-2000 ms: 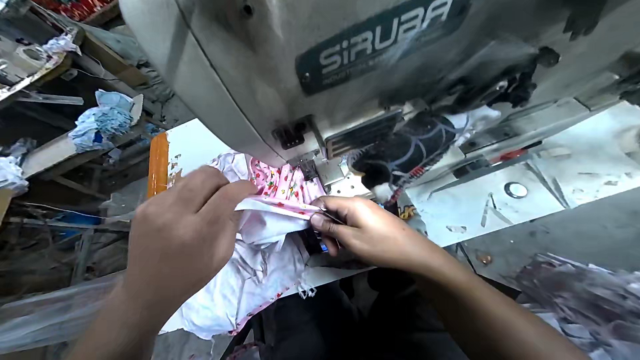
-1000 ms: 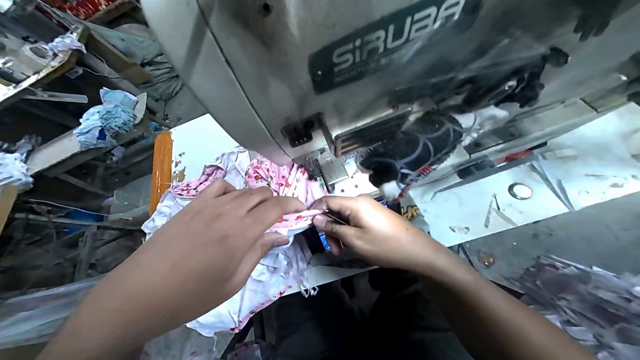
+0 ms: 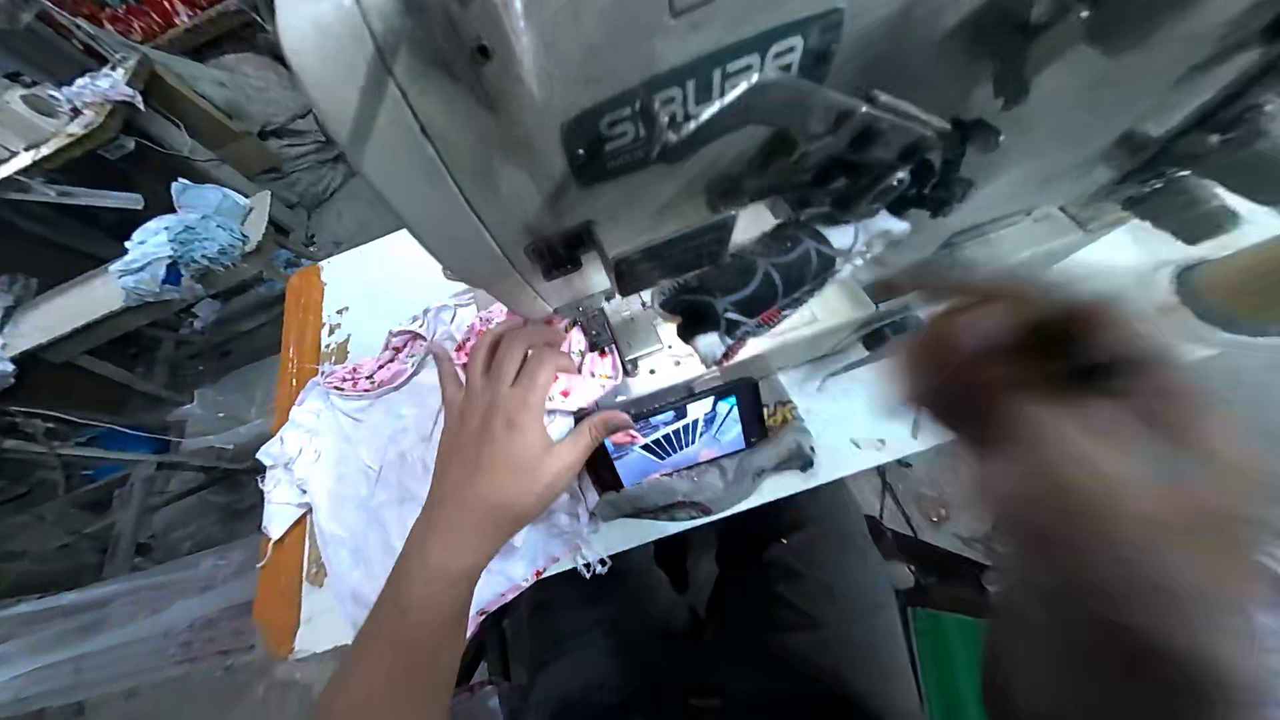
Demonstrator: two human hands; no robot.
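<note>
My left hand (image 3: pixel 510 430) presses down on a white garment (image 3: pixel 385 480) with pink floral trim (image 3: pixel 590 375), close to the presser foot (image 3: pixel 597 328) of a Siruba sewing machine (image 3: pixel 640 120). Its thumb reaches the edge of a smartphone (image 3: pixel 680 435) with a lit screen, lying on grey cloth (image 3: pixel 710 485) at the table's front edge. To the right, my right hand (image 3: pixel 1020 370) is raised and heavily blurred; whether it holds anything does not show.
A dark patterned cloth (image 3: pixel 755 285) lies against the machine, right of the needle area. The white tabletop (image 3: pixel 860 400) has a worn orange edge (image 3: pixel 290 400) at left. Light blue fabric (image 3: pixel 190 240) rests on a board (image 3: pixel 90 300) beyond it.
My right hand has left the fabric and moved to the right. The phone and grey cloth have come into plain view. My left hand now lies spread on the trim near the presser foot.
</note>
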